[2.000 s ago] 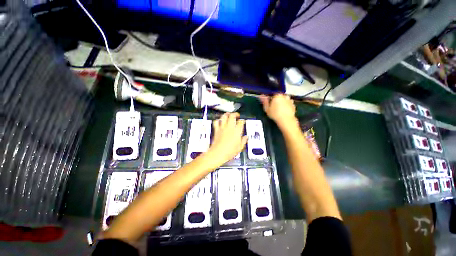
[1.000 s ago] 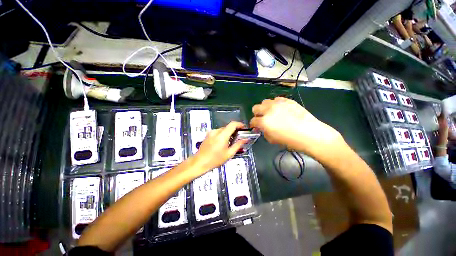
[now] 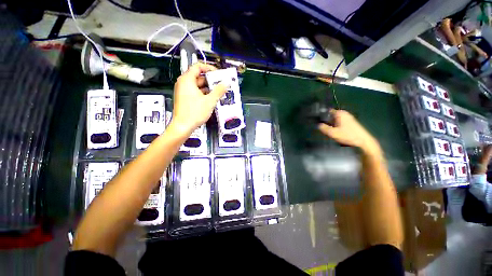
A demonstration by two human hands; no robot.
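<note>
My left hand [image 3: 195, 97] holds a white device [image 3: 229, 108] with a printed code and a dark oval, tilted above the upper row of the clear blister tray [image 3: 281, 161]. Another device is partly hidden under it. The upper right pocket holds only a small white piece [image 3: 263, 134]. My right hand [image 3: 342, 128] is at the right of the tray, holding a blurred dark object [image 3: 317, 114], possibly the second handheld scanner. White cables hang from above; one meets the top of the upper left device [image 3: 102, 119].
Tall stacked trays [image 3: 21, 135] stand at the left. A smaller tray stack [image 3: 436, 135] is at the far right. A pale scanner [image 3: 116, 67] lies behind the tray, a mouse [image 3: 303, 47] on the shelf. A cardboard box [image 3: 426, 221] is below. Another person's arm [image 3: 484, 161] shows at the right edge.
My left hand has moved left and raised a white device over the tray. My right hand has moved right, away from the left, to the dark object. The view has shifted.
</note>
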